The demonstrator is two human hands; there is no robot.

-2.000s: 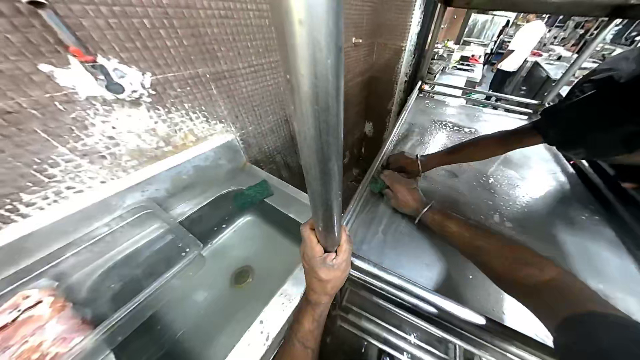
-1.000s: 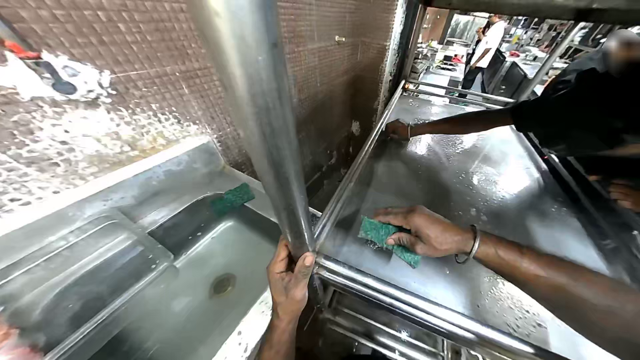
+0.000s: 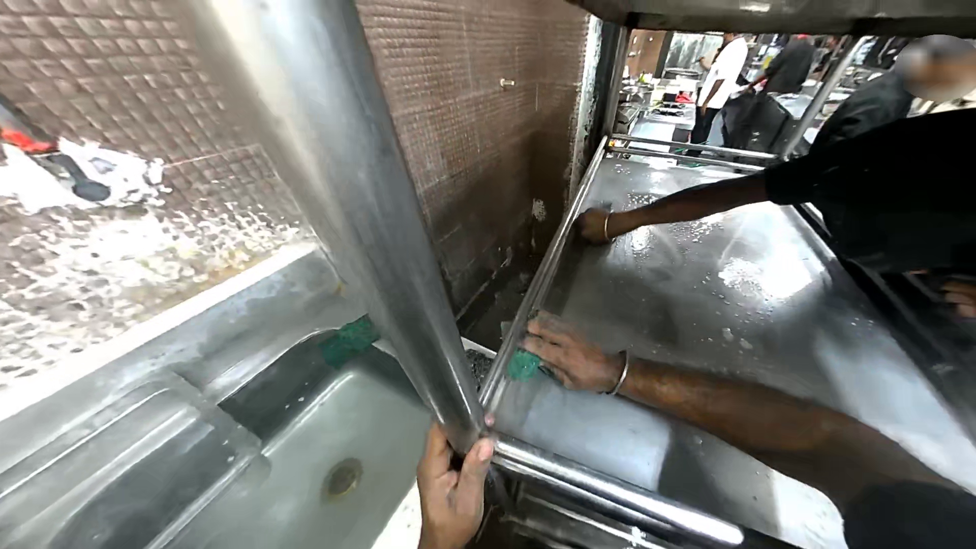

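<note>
My left hand (image 3: 455, 486) grips the foot of an upright steel post (image 3: 358, 198) at the near corner of a steel shelf (image 3: 686, 305). A metal bangle circles my right wrist. My right hand (image 3: 572, 352) presses a green scouring pad (image 3: 524, 365) against the shelf's surface beside its left edge rail (image 3: 550, 263); the fingers partly cover the pad. Water drops and wet streaks lie on the steel. A second green scouring pad (image 3: 349, 341) rests at the far edge of the sink (image 3: 305, 457), left of the post.
A co-worker's hand (image 3: 595, 226) touches the shelf near its far left edge, the arm reaching in from the right. A tiled wall (image 3: 473, 114) runs behind the shelf and sink. Another steel surface hangs overhead (image 3: 724, 17). Farther back, people stand in a kitchen.
My right hand has moved left with its scouring pad, from the shelf's near middle to the left rail. My left hand stays on the post.
</note>
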